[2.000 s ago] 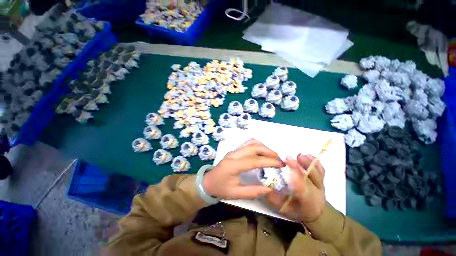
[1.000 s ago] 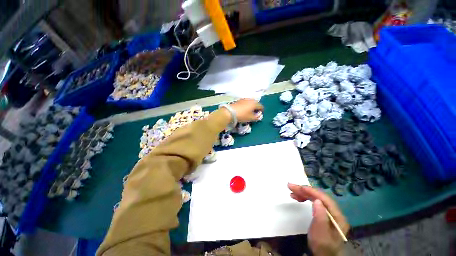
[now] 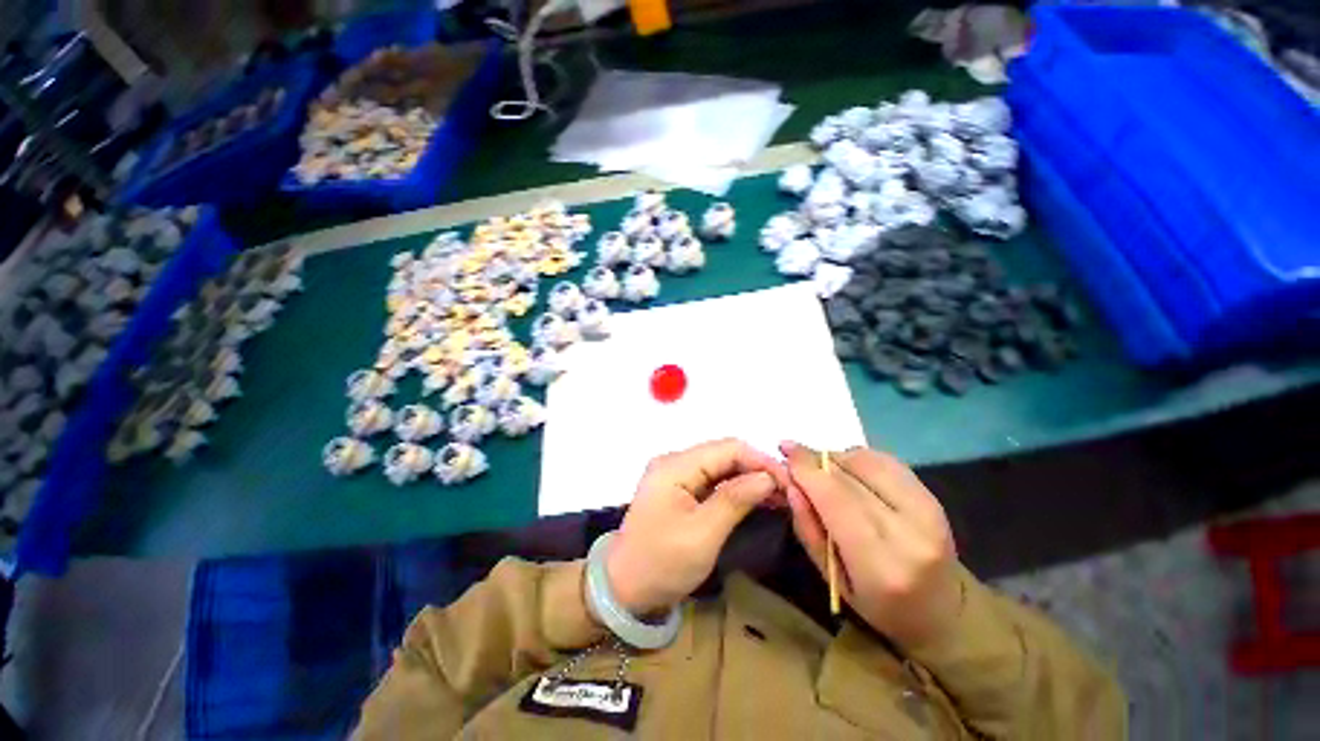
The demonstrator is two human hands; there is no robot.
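My left hand (image 3: pixel 695 514) and my right hand (image 3: pixel 883 536) meet at the fingertips over the front edge of the white sheet (image 3: pixel 608 449). My right hand holds a thin wooden stick (image 3: pixel 832 557), which points down towards my body. The fingers hide whatever is between the fingertips; I cannot tell if my left hand holds a small piece. The red dish (image 3: pixel 667 384) lies on the sheet. Pale bodies (image 3: pixel 460 463) stand in rows beside a heap of grey-and-yellow pieces (image 3: pixel 463 311). Dark grey caps (image 3: pixel 941 311) are heaped right of the sheet.
More pale grey bodies (image 3: pixel 912 159) are heaped behind the caps. Stacked blue trays (image 3: pixel 1158 188) stand at the right. A filled blue tray (image 3: pixel 87 434) is at the left. Translucent sheets (image 3: pixel 673 123) lie at the back. A red stool (image 3: pixel 1274 594) is on the floor at right.
My left hand has come back from the pale bodies at the back to meet my right hand, which moved slightly left and up. One pale body now stands apart at the back of its group.
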